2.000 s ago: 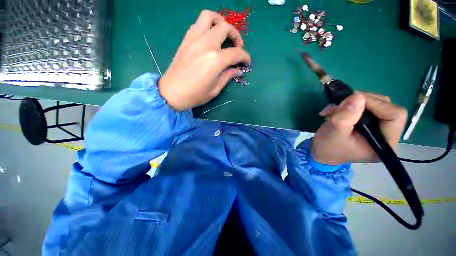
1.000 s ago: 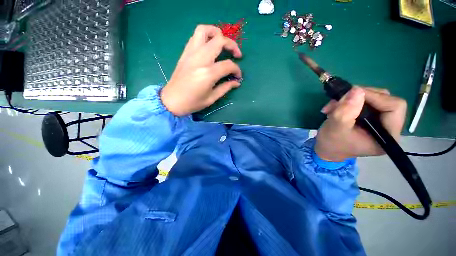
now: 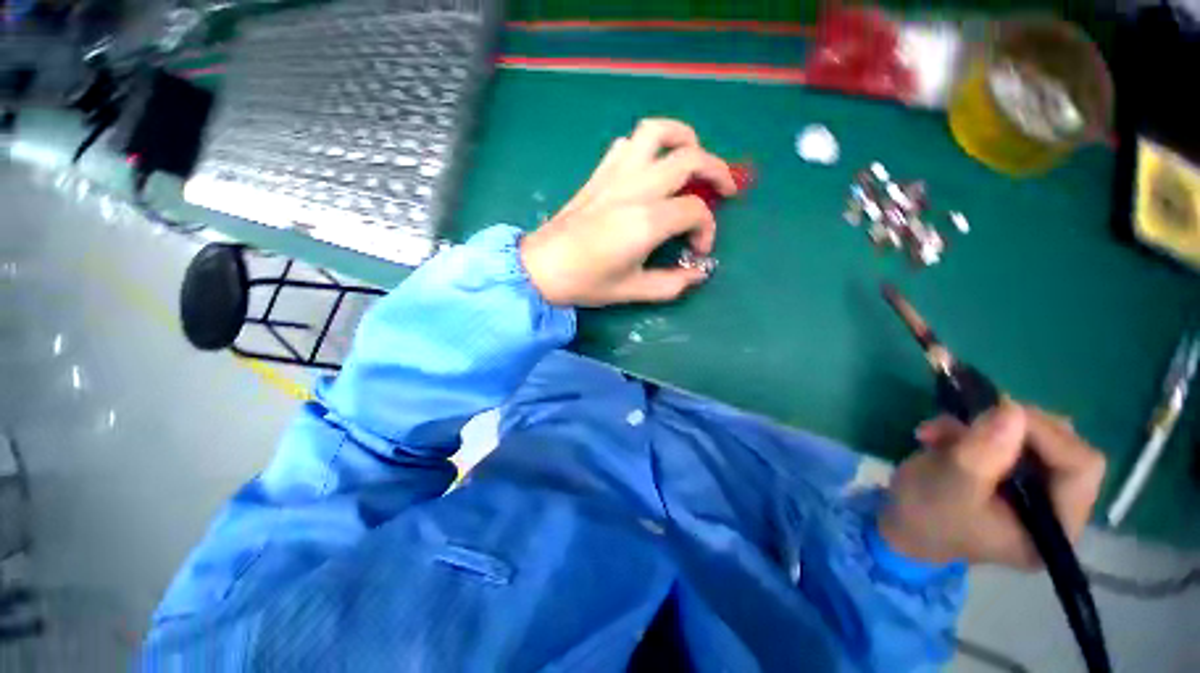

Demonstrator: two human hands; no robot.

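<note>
My left hand point(image 3: 629, 224) is palm down on the green mat, fingers curled and partly apart. Small silvery parts point(image 3: 699, 264) lie at its thumb and fingertips; I cannot tell if they are gripped. Its fingers partly cover the red lead wires point(image 3: 740, 178). My right hand point(image 3: 998, 484) is closed around the black handle of the soldering iron point(image 3: 967, 392). The iron's brownish tip points up and left over the mat, below the pile of small round components point(image 3: 900, 214) and apart from it.
A clear pocketed tray point(image 3: 345, 118) is at left. A white lump point(image 3: 817, 143), red plastic bag point(image 3: 862, 53) and yellow tub point(image 3: 1030, 99) are at the back. The yellow sponge point(image 3: 1169, 197) and tweezers point(image 3: 1158, 427) are at right. A black stool point(image 3: 215, 296) stands beyond the bench edge.
The camera view has turned and shifted, bringing the tub and red bag into view. My left hand stays by the red wires and small parts. My right hand still holds the iron off the mat's piles.
</note>
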